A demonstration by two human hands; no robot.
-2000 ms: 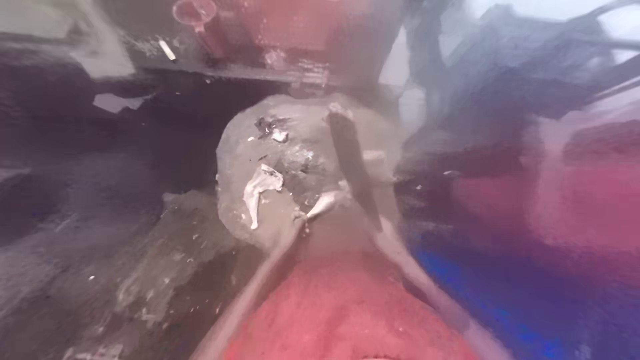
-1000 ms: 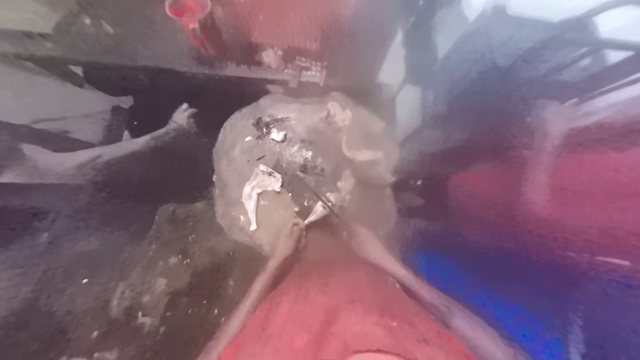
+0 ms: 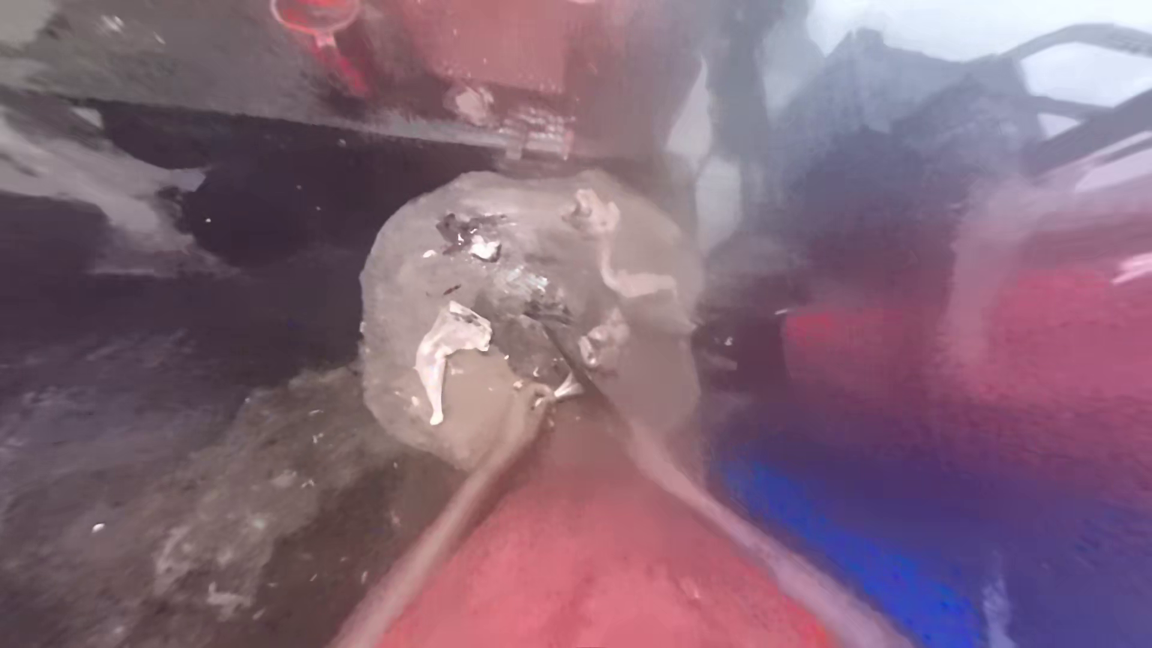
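A round chopping block [image 3: 396, 270], probably wooden, lies in front of me with wet dark patches and scraps on it. At its near edge my left hand [image 3: 535, 398] holds a small pale piece of what looks like raw meat [image 3: 567, 389]. My right hand [image 3: 619, 421], blurred, grips a dark-bladed knife [image 3: 565, 349]; its blade points away and left over the block, beside that piece. A pale leg-shaped meat piece [image 3: 441, 351] lies left of my hands. Further pale pieces lie at the right [image 3: 605, 340] and far right [image 3: 639, 283] of the block.
Beyond the block runs a ledge [image 3: 378, 124] with a red cup-like thing [image 3: 315, 16] above it. A pale blurred shape [image 3: 126, 202], perhaps another person's arm, is at the left. The stained surface [image 3: 225, 513] and a blue area [image 3: 846, 540] flank my arms.
The knife, raised broad over the block two seconds ago, is now low by my left hand. An outstretched arm seen at the left one second ago no longer reaches as near the block.
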